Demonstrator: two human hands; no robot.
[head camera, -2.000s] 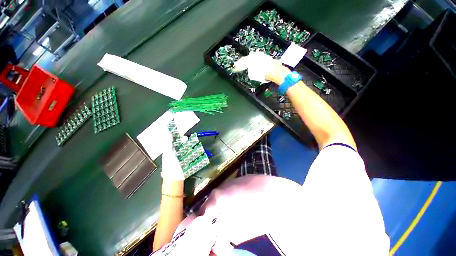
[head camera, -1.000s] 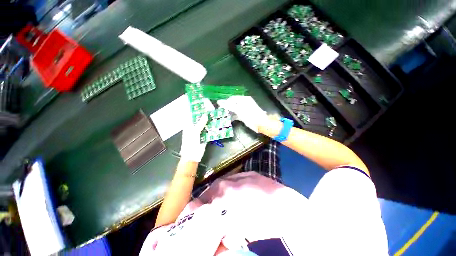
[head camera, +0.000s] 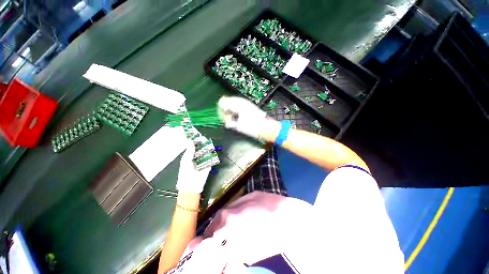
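My left hand, in a white glove, holds a green PCB panel by its near left side, above the white sheet. My right hand, also gloved, is closed at the right end of the bright green break-off rails, apart from the panel. A small dark piece, seemingly a single PCB, shows blurred at its fingers. The black compartment tray lies beyond the right hand, with many small PCBs in its far sections and a few in the near ones. Blue-handled cutters are partly hidden behind the panel.
A long white bar lies behind the work. A PCB panel and a panel strip lie left, near a red bin. A brown grooved plate and tweezers lie near the left hand.
My right hand has moved off the panel towards the tray and closed on a small piece. The panel in my left hand shows fewer boards on its right side. The view has shifted.
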